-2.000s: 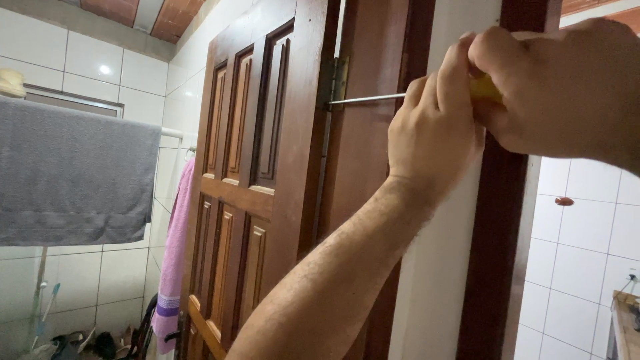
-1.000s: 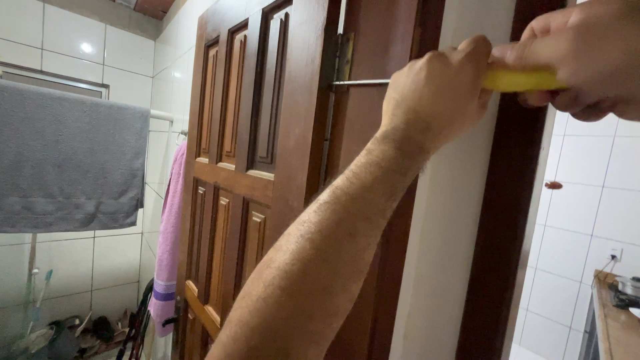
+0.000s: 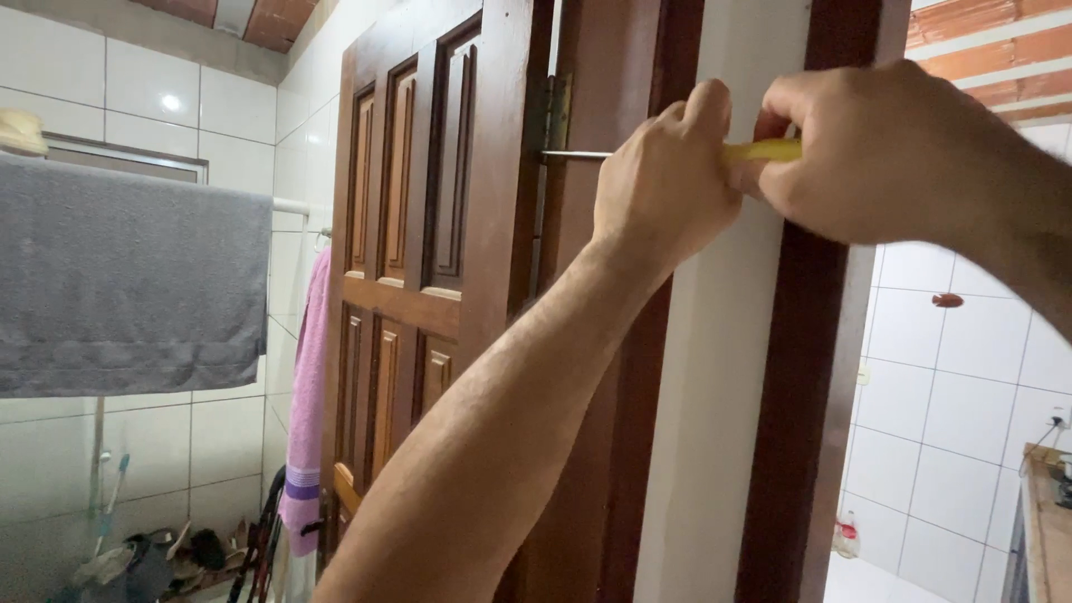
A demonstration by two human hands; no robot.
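Note:
A screwdriver with a yellow handle (image 3: pixel 764 151) lies level across the door frame, its thin metal shaft (image 3: pixel 578 154) reaching left to the edge of the brown wooden door (image 3: pixel 502 167). The tip meets that edge just below a metal hinge (image 3: pixel 558 109); the screw itself is too small to make out. My left hand (image 3: pixel 666 176) is closed around the shaft and the front of the handle, hiding part of both. Behind it, my right hand (image 3: pixel 863 155) grips the rear of the yellow handle between thumb and fingers.
The panelled door stands ajar beside its dark wooden frame. At left a grey towel (image 3: pixel 134 276) hangs over a rail, and a pink towel (image 3: pixel 308 377) hangs beside the door. A white wall strip (image 3: pixel 712 377) and a second dark frame (image 3: pixel 787 402) stand at right, before a counter (image 3: pixel 1051 519).
My right hand has shifted its grip on the yellow handle, nearer to my left hand than a second ago. The left hand stays around the screwdriver, whose tip remains near the hinge.

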